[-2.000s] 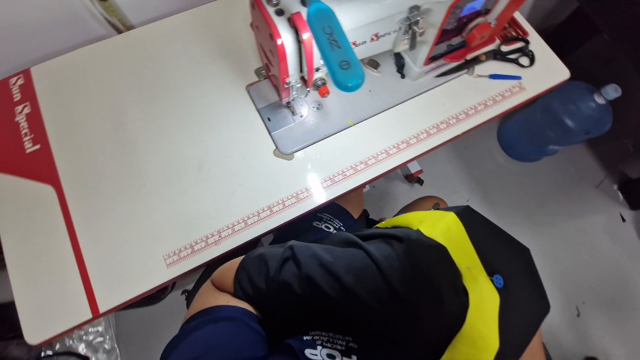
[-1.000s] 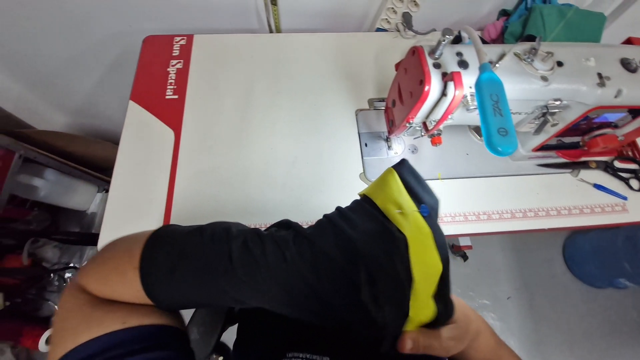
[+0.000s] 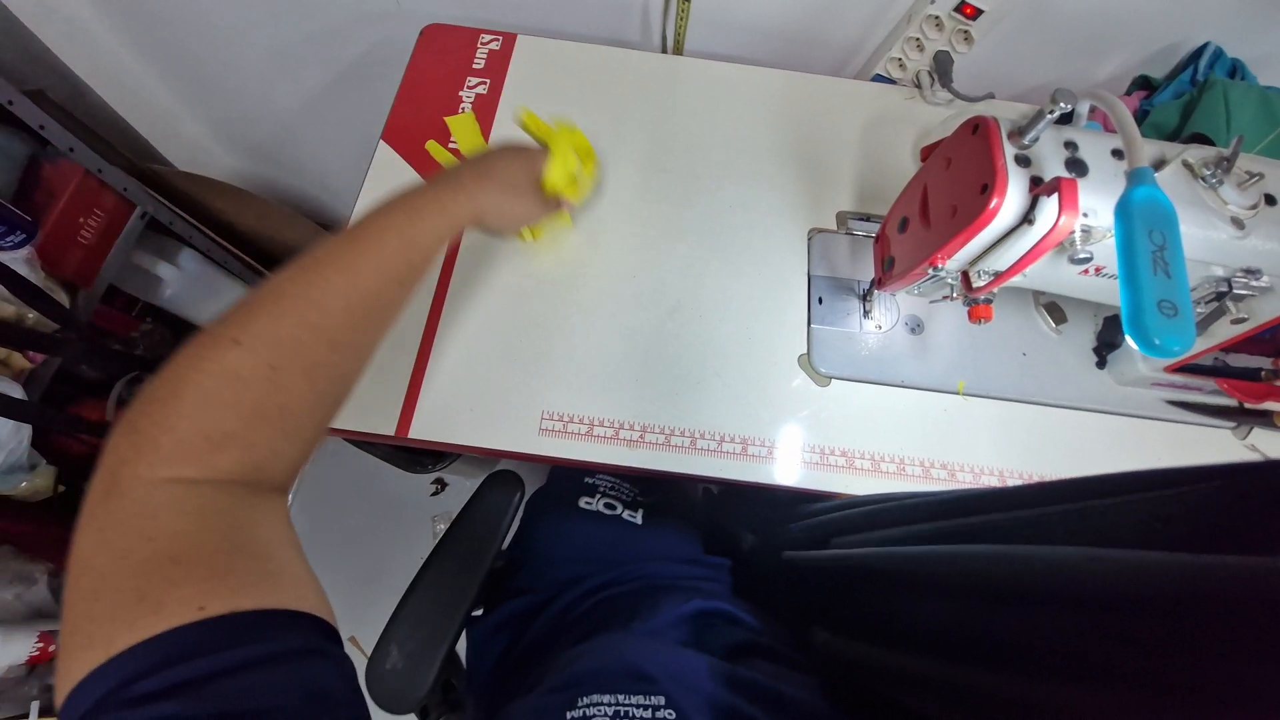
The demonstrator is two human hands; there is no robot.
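Observation:
My left hand (image 3: 510, 190), blurred by motion, is over the far left part of the white sewing table, closed on a bunched yellow fabric piece (image 3: 570, 165). Other yellow fabric strips (image 3: 465, 132) show just beyond the wrist, over the red corner; whether the hand holds them too I cannot tell. A black cloth (image 3: 1000, 570) spreads across the lower right, below the table's front edge. My right hand is not in view. The industrial sewing machine (image 3: 940, 210), with its red face cover and a blue lamp (image 3: 1155, 265) on it, stands at the right.
A printed ruler scale (image 3: 740, 445) runs along the table's front edge. Scissors (image 3: 1230, 412) lie at the right edge. A power strip (image 3: 925, 45) and coloured cloths (image 3: 1210, 100) are behind the machine. A black chair armrest (image 3: 445, 590) is below the table, and a loaded shelf (image 3: 130, 270) stands at left.
My left arm now reaches over the table's far left with yellow fabric in the hand. The black-and-yellow garment part no longer shows in front of the machine; black cloth now lies at lower right.

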